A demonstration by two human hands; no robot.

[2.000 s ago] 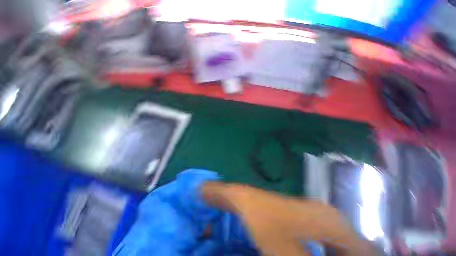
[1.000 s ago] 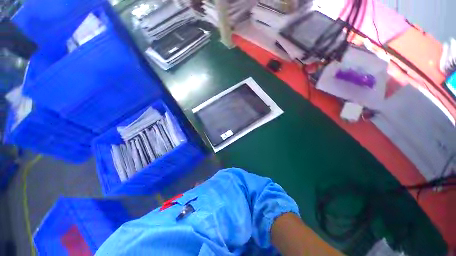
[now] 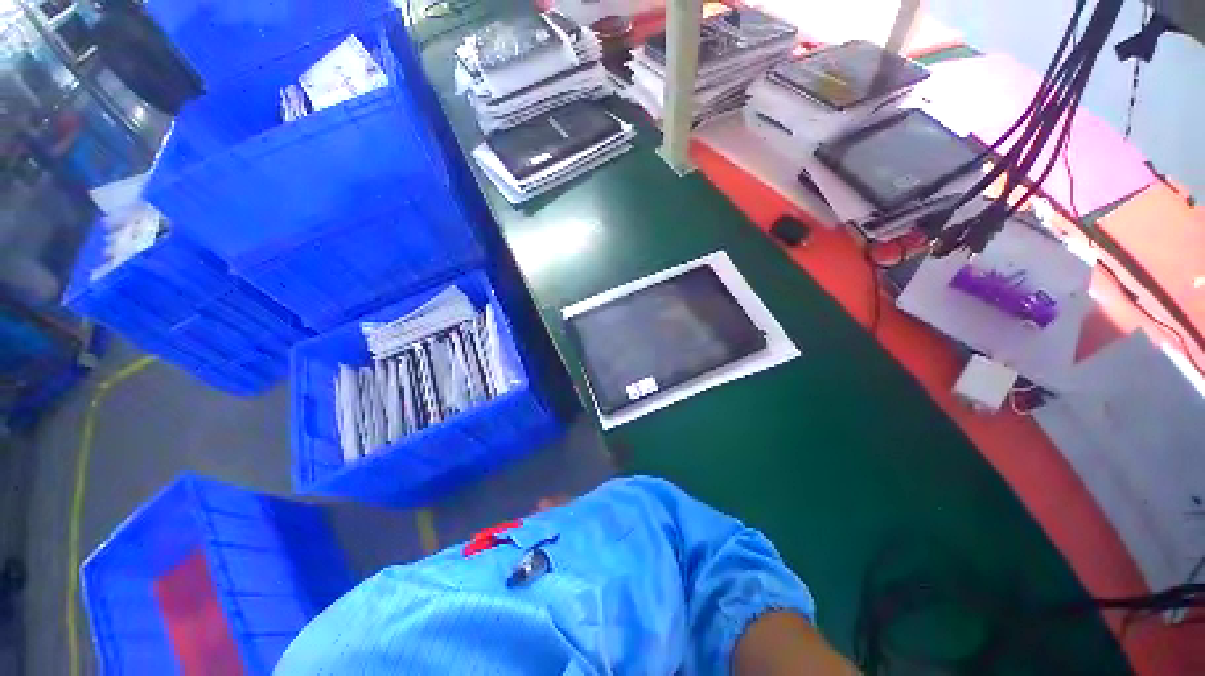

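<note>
A black tablet with a small white label at its near corner lies flat on a white foam sheet on the green bench mat. No hand touches it. A light blue sleeve shows at the bottom, with a bare forearm that the lower edge cuts off. Neither of my hands can be made out. A tiny skin-coloured patch shows above the sleeve, too small to tell what it is.
A blue crate of upright tablets and white sheets stands left of the bench. Other crates are stacked behind; another stands at lower left. Tablet stacks lie on the far bench. Black cables hang at upper right; more loop on the mat.
The view has swung left from the monitor side to the crates and bench end. The hand seen 2 s ago is out of the picture. The tablet stays on its sheet.
</note>
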